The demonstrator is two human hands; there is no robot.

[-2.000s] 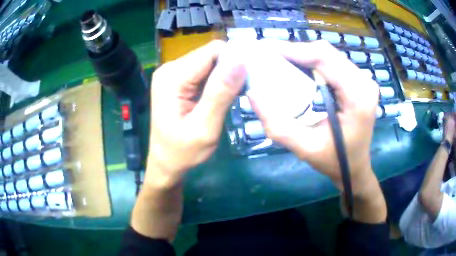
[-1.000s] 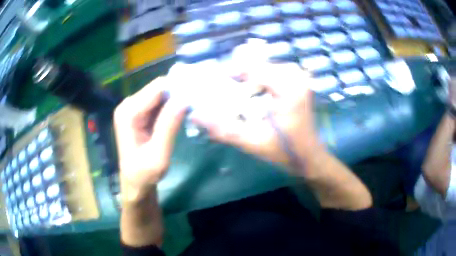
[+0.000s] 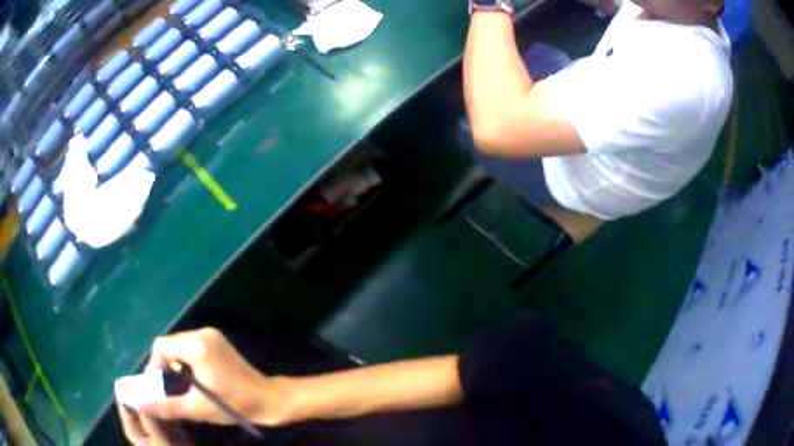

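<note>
My right hand [image 3: 209,375] is at the lower left, below the bench edge. It holds a thin black tool [image 3: 228,408], which points down to the right, and a small white block that looks like a plastic housing [image 3: 144,390] at the fingertips. Fingers below the block are cut off by the picture's bottom edge. My left hand cannot be made out. A clear tray with rows of pale housings [image 3: 174,132] lies on the green bench [image 3: 261,148] at the upper left. A crumpled white cloth [image 3: 113,205] lies over its near part.
A person in a white shirt [image 3: 649,104] sits at the bench at the upper right, one arm [image 3: 496,87] towards it. Another white cloth [image 3: 344,24] lies at the top. Yellow tape [image 3: 209,181] marks the bench. A printed white sheet [image 3: 731,322] is at the right.
The view has swung to the right, so the trays stand at the upper left and the heat gun is out of view. My right hand is now low at the left; my left hand no longer shows clearly.
</note>
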